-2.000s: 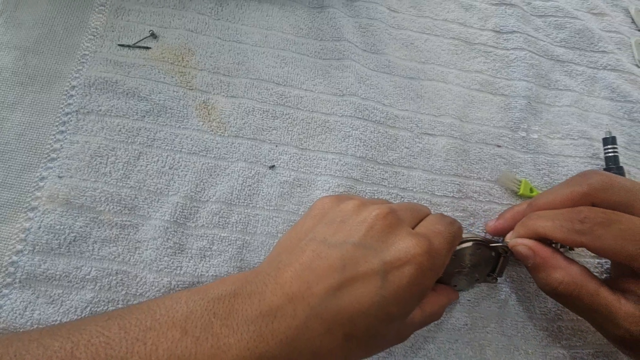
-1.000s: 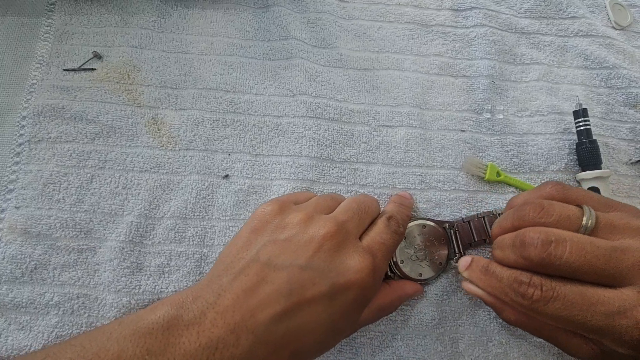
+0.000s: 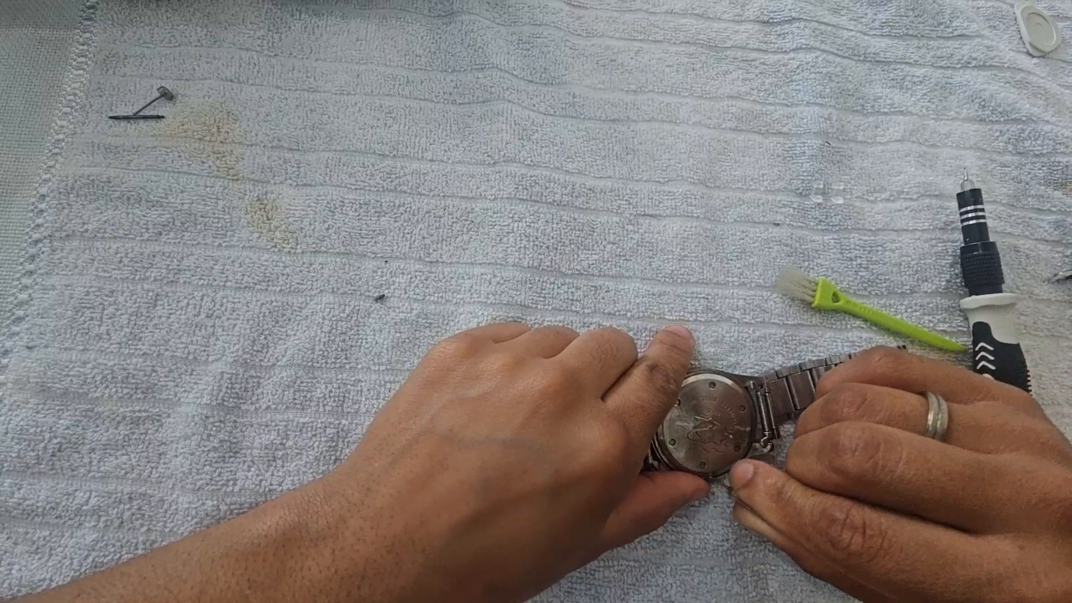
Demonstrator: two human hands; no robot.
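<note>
A metal wristwatch point(image 3: 706, 425) lies face down, its round steel case back showing. My left hand point(image 3: 536, 444) grips the case from the left, forefinger along the upper edge and thumb below. On the right, my right hand point(image 3: 913, 469) is curled over the metal link bracelet point(image 3: 796, 389), a ring on one finger. Its thumb tip is close to the lug at the lower right of the case. A spring bar point(image 3: 764, 412) shows between case and bracelet. Whether the right fingers also hold a small tool is hidden.
A white striped towel point(image 3: 502, 209) lies beneath everything. A green-handled brush point(image 3: 879, 316) and a black and white precision screwdriver point(image 3: 981, 260) lie beyond my right hand. Small metal pins point(image 3: 138, 115) are at upper left, a tiny dark piece point(image 3: 379, 297) mid-towel, a white plastic piece point(image 3: 1038, 29) at upper right.
Two seconds ago the watch was tilted up between both hands; now it lies flatter with its case back up. My right hand has turned and moved onto the bracelet. The view has shifted slightly.
</note>
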